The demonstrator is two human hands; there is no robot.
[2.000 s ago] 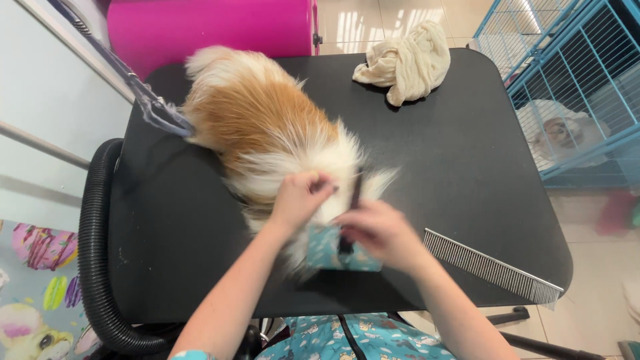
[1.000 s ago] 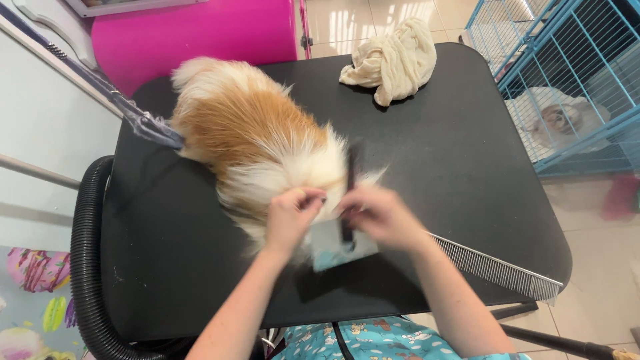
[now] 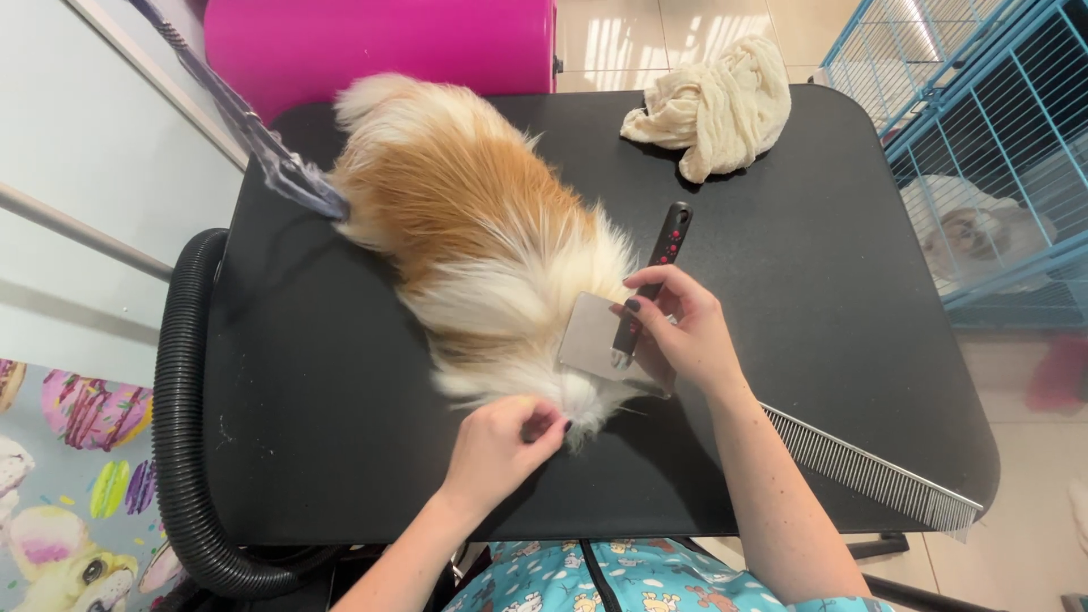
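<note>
A white and orange long-haired dog [image 3: 501,229] is on the black grooming table [image 3: 816,255], its rump or head end not clearly told under the long coat. My right hand [image 3: 680,327] grips the black handle of a slicker brush [image 3: 592,333], whose flat metal back faces up against the white fur at the near end. My left hand [image 3: 510,442] pinches the tip of the white fur at the dog's near end, thumb and forefinger together. A metal grooming comb [image 3: 867,467] lies at the table's right front edge, beside my right forearm.
A cream cloth [image 3: 714,110] lies crumpled at the back right. A bluish restraint strap [image 3: 289,170] runs to the dog from the upper left. A black ribbed hose [image 3: 183,408] hangs along the left edge. At the right stands a blue wire cage [image 3: 977,170] with another dog [image 3: 977,238] inside.
My left hand has moved down toward the near tip of the fur. The brush has tilted, its back now lying over the fur. The dog and cloth stay in place on the table.
</note>
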